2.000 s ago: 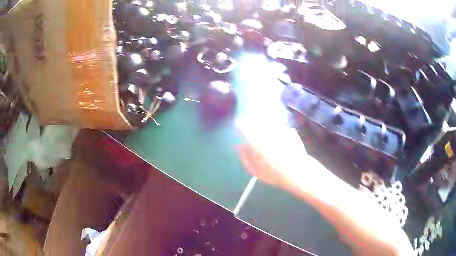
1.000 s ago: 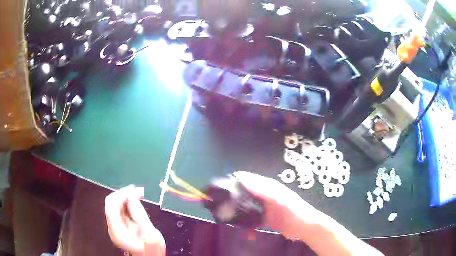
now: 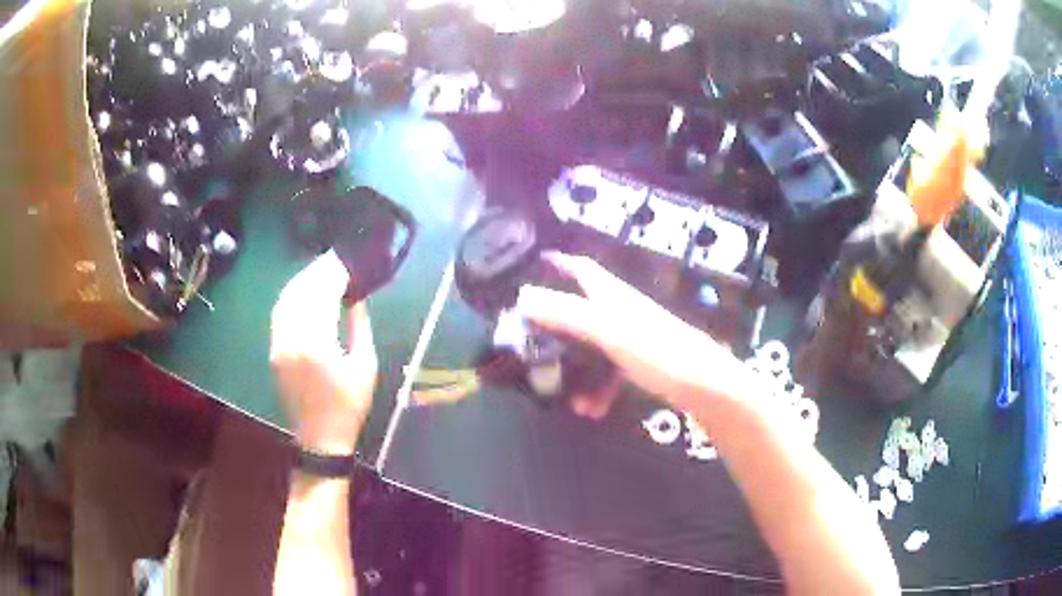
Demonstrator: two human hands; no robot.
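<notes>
My left hand (image 3: 320, 349), with a dark band at the wrist, holds a black ring-like cover (image 3: 375, 242) above the green mat. My right hand (image 3: 606, 332) is over the bench to the right and holds a black round housing (image 3: 533, 359), blurred and partly hidden by the fingers. Yellow lead wires (image 3: 443, 384) stick out of the housing to the left. Another round black part (image 3: 497, 250) is just above the right hand's fingers; whether it touches them I cannot tell.
White retaining rings (image 3: 664, 426) lie beside my right forearm, small white plates (image 3: 903, 460) farther right. The electric screwdriver (image 3: 868, 285) is by the screw feeder (image 3: 932, 314), near a blue bin (image 3: 1036, 349). A long black housing (image 3: 664, 221) lies behind. A cardboard box (image 3: 58, 186) stands left.
My left hand has moved up from the bench edge over the mat and taken hold of the black cover. My right hand has moved up a little with the housing.
</notes>
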